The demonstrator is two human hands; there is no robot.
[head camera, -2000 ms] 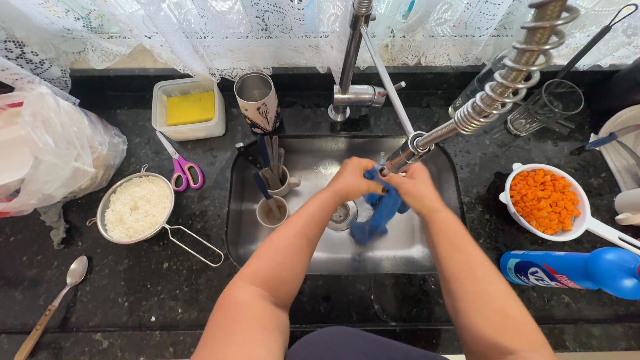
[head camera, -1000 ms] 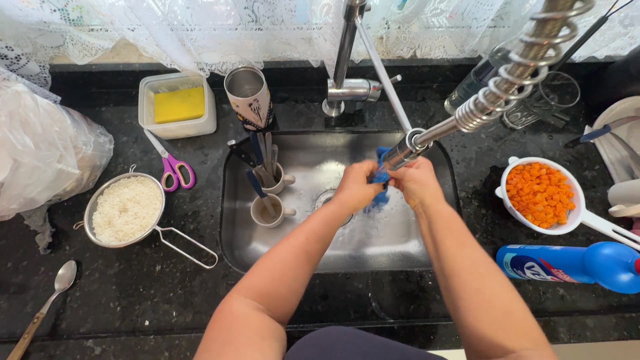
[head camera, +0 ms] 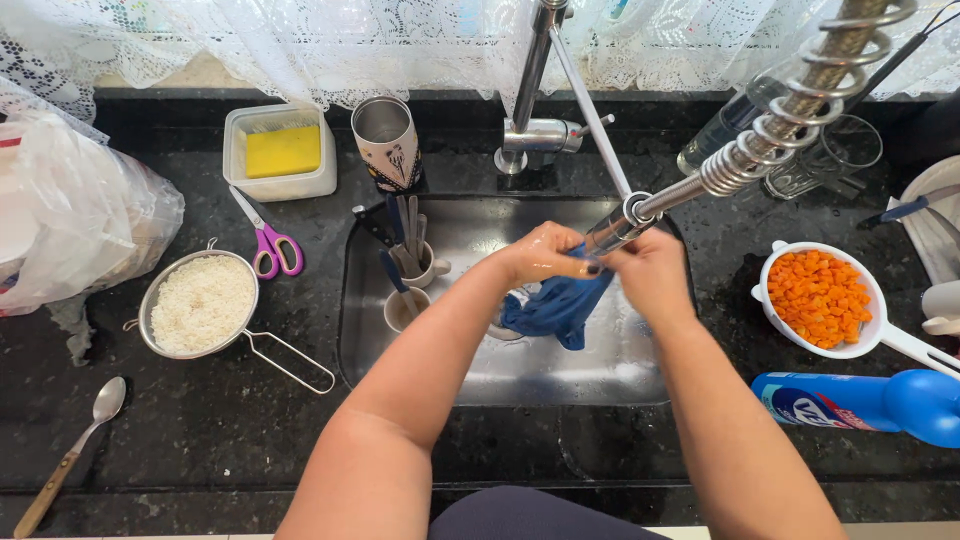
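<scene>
A wet blue cloth [head camera: 559, 307] hangs between my two hands over the stainless steel sink [head camera: 480, 382], its lower end above the drain. My left hand [head camera: 547, 253] grips its upper left part, the skin wet. At its upper right part is my right hand [head camera: 649, 270], the fingers closed on it and partly hidden by the spray head of the spring faucet [head camera: 615, 227]. That spray head points down at the cloth, right between the hands. Two mugs [head camera: 431, 270] with knives and other cutlery stand in the left of the sink.
Left of the sink lie a strainer of rice [head camera: 201, 304], purple scissors [head camera: 277, 247], a spoon [head camera: 71, 457], a tub with a yellow sponge [head camera: 282, 151] and a plastic bag [head camera: 82, 210]. A tumbler [head camera: 386, 142] stands behind. At right are a colander of diced carrots [head camera: 817, 300], a blue bottle [head camera: 855, 409] and glasses [head camera: 847, 150].
The blue cloth, bunched up in my hands a second ago, now hangs spread out below them. Both hands stay under the spray head.
</scene>
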